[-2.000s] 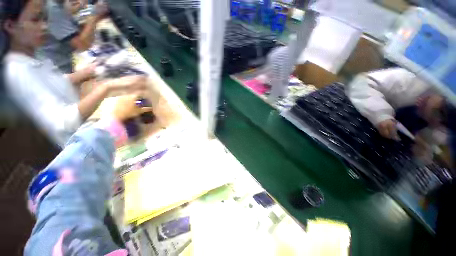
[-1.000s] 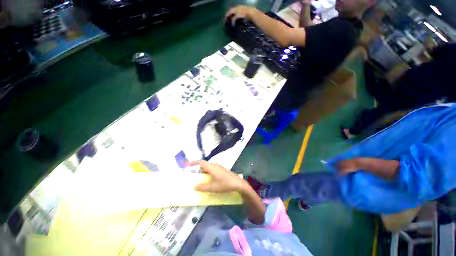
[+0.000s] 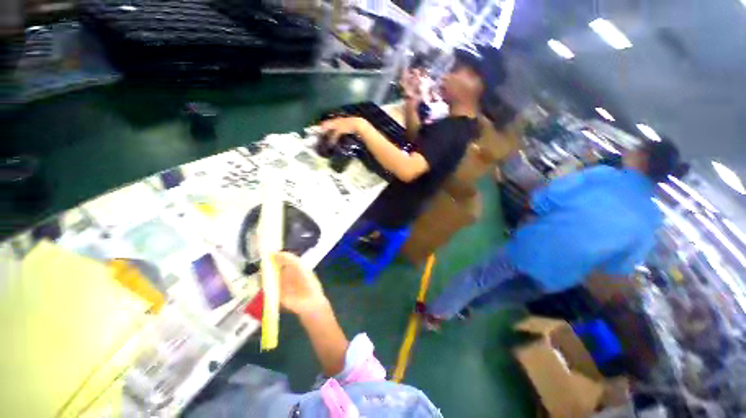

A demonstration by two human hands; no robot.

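Note:
My right hand (image 3: 298,286) reaches in over the bench's near edge, with a pink-cuffed, pale blue sleeve. Its fingers are on a narrow yellow strip (image 3: 271,314), seen nearly edge-on. The strip crosses in front of the black looped item (image 3: 304,231) on the bench. Large pale yellow sheets (image 3: 57,326) lie at the lower left, with an orange-yellow slip (image 3: 137,283) at their edge. A small red thing (image 3: 255,306) shows beside the strip; what it is, I cannot tell. My left hand is out of the picture.
The green belt (image 3: 123,139) runs beyond the bench with black units (image 3: 200,118) on it. A person in black works at the bench's far end beside a blue stool (image 3: 372,249). A person in blue stands at right. An open carton (image 3: 564,367) is on the floor.
The view has tilted up and right. My right hand, earlier on a wide yellow sheet or strip over the bench, now has it seen narrow and edge-on. The person in blue appears farther off.

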